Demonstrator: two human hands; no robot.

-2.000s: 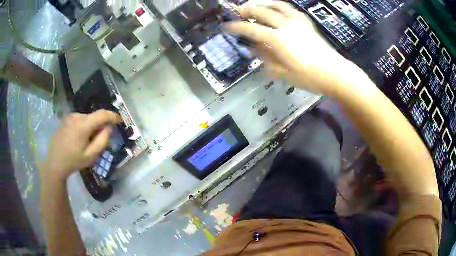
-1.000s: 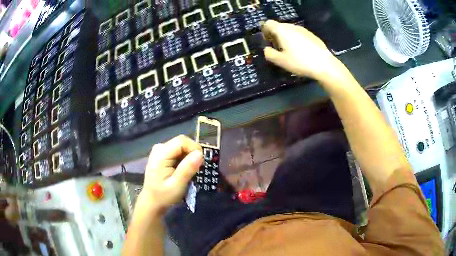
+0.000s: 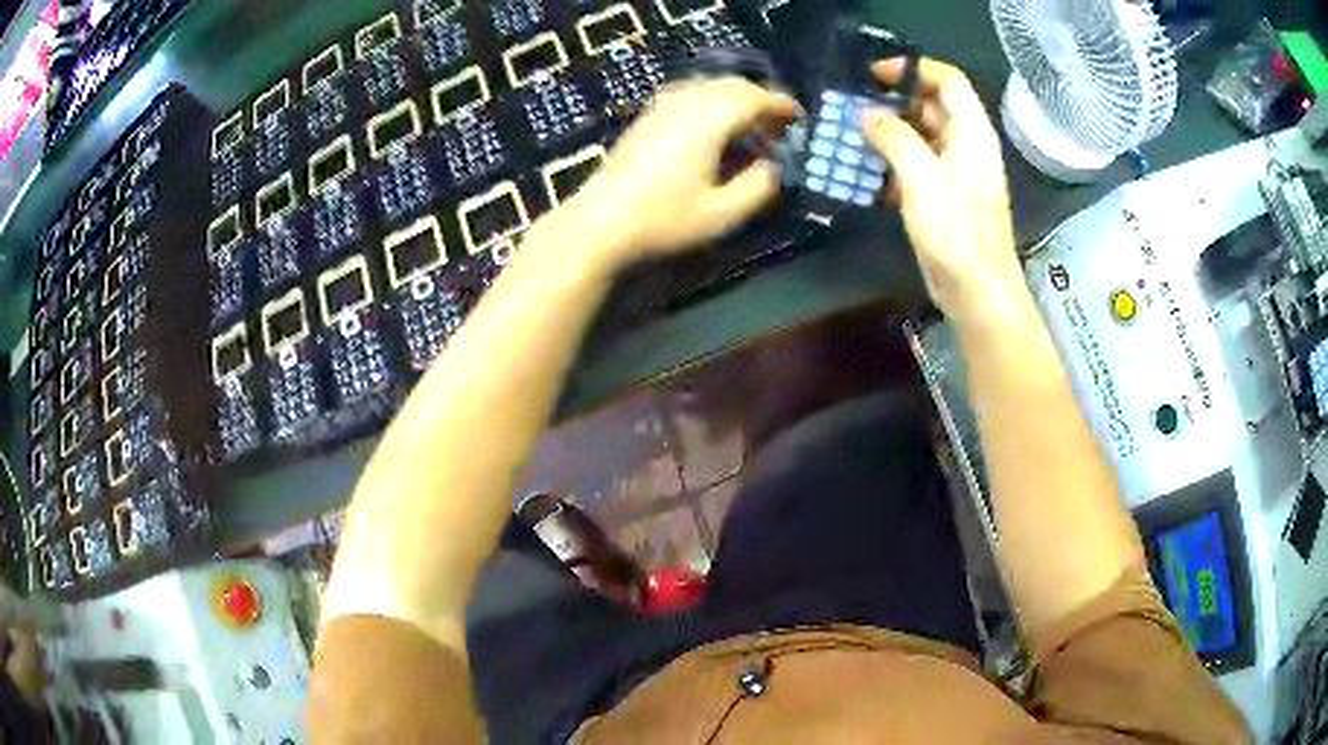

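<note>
A keypad-fitted housing (image 3: 845,149) with pale blue-white keys is over the right end of the black blister tray (image 3: 714,269). My right hand (image 3: 947,168) grips its right side, thumb near the keys. My left hand (image 3: 706,163) is at its left edge with curled fingers; blur hides whether it holds this part or another one. Rows of gold-rimmed black phone housings (image 3: 415,251) lie in the tray, left of my left hand and partly under my left forearm.
A second tray of housings (image 3: 117,364) is at the left. A white fan (image 3: 1085,73) stands at the back right. The right machine (image 3: 1114,349) has a lit blue screen (image 3: 1197,582). The left machine's red button (image 3: 238,601) is at the lower left.
The view has turned from a machine to the trays. My left hand, which held a gold-rimmed housing low in front, has moved up to my right hand. My right hand now holds the keypad-fitted housing.
</note>
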